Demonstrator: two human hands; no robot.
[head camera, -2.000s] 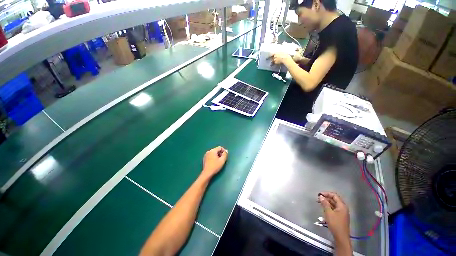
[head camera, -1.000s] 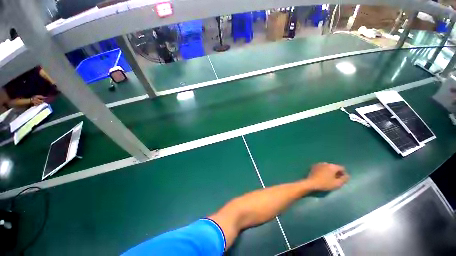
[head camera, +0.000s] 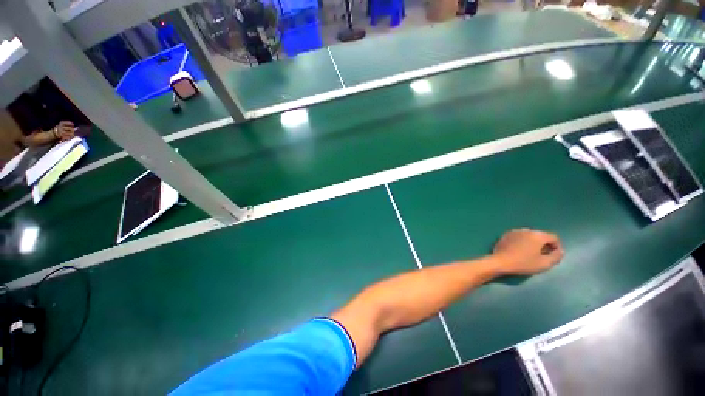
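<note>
My left hand (head camera: 528, 252) rests on the green work surface (head camera: 309, 286), fingers curled in a loose fist with nothing seen in it. Two solar panels (head camera: 634, 172) lie overlapping on the green surface at the right, beyond my hand, with a white lead at their left edge. Another solar panel (head camera: 141, 203) lies at the left on the conveyor, partly behind a metal post. The light box (head camera: 630, 340) shows in part at the lower right, its top unlit. My right hand is out of the picture.
A slanted metal post (head camera: 139, 124) stands at the left. A black device with a cable (head camera: 22, 329) is at the lower left edge. Another person's hand (head camera: 63, 131) is at the far left near papers. A blue crate (head camera: 158, 73) and a pedestal fan are across the line.
The view has turned left, and my right hand has gone out of the picture. My left hand stays curled on the surface. The left panel has moved right relative to the post.
</note>
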